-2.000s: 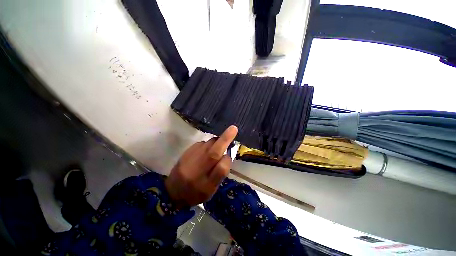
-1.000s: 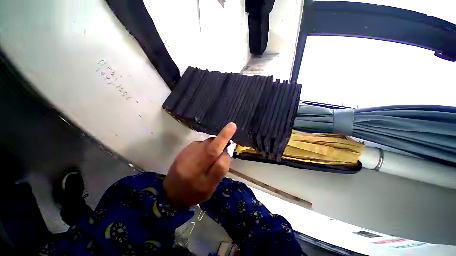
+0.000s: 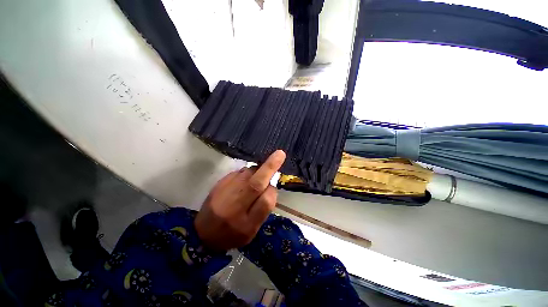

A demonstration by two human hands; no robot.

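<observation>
A thick stack of black panels (image 3: 270, 123) stands on edge in a slanting row on the white table (image 3: 66, 78). My left hand (image 3: 237, 207) is at its near lower edge, back of the hand up. The index finger is stretched out over the panels' edge. A small white bit (image 3: 275, 178) shows between index finger and thumb; whether the hand grips anything is unclear. My right hand is out of sight; only its dark blue patterned sleeve (image 3: 294, 258) shows, running up behind the left hand.
Folded mustard-yellow material (image 3: 381, 177) lies on a dark layer right of the stack. A thin brown strip (image 3: 324, 225) lies nearer. Black straps (image 3: 168, 51) are behind left. A grey-blue curtain (image 3: 481, 150) hangs by the window. A shoe (image 3: 85, 225) shows on the floor.
The stack, table and yellow material have shifted a little left in the view. My left hand keeps nearly the same pose and place in the picture, its index finger still at the stack.
</observation>
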